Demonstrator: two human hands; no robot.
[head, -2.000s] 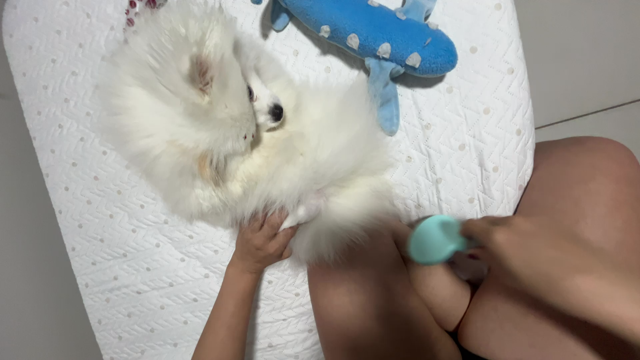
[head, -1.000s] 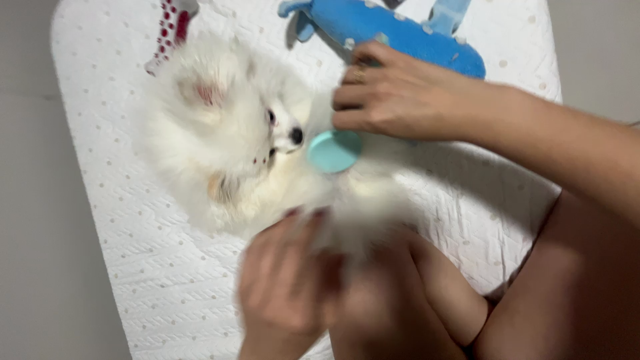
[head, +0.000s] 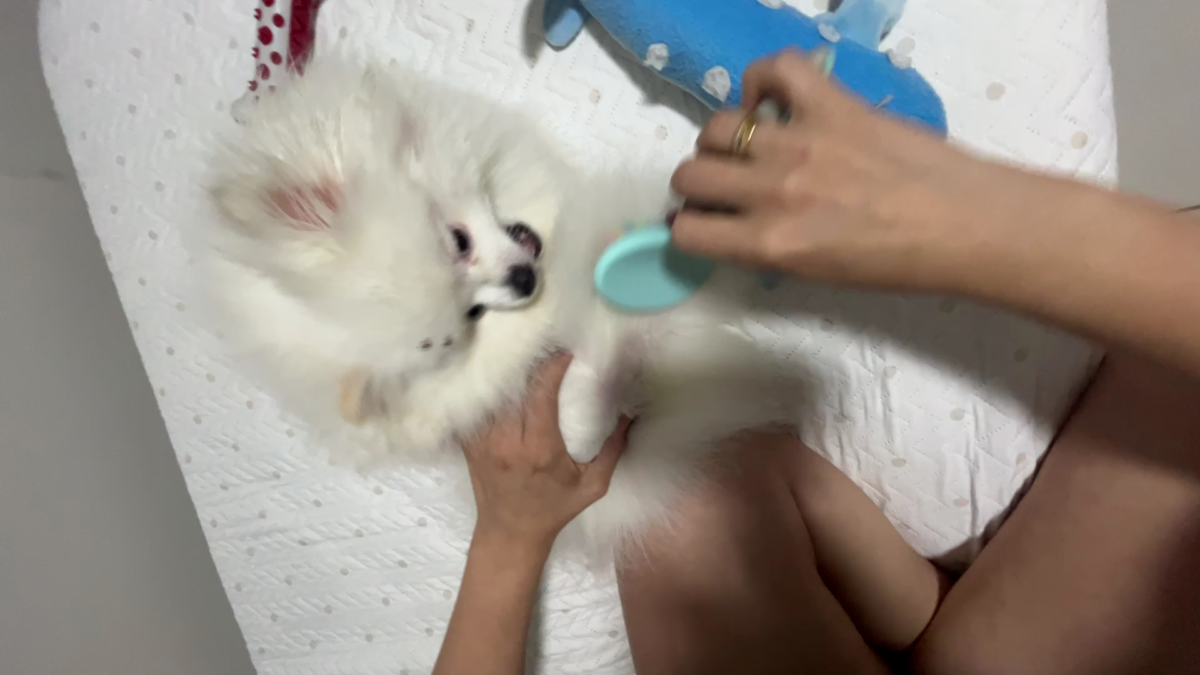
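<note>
A fluffy white dog lies on its side on a white quilted cover, its head curled toward its body. My left hand is around one of its legs, with the thumb and fingers on either side of the white paw. My right hand, with a gold-coloured ring on one finger, holds a turquoise pet brush over the dog's flank. The brush's oval back faces up; its bristle side is hidden against the fur. The dog's hindquarters are blurred.
A blue plush toy with pale bumps lies beyond my right hand. A red and white dotted cloth item is at the top left. My bare legs are at the lower right, beside the dog. Grey floor shows past the cover's left edge.
My right hand has brought the brush from over my legs to the dog's flank. My left hand, blurred near the dog's belly one second ago, is now around its leg.
</note>
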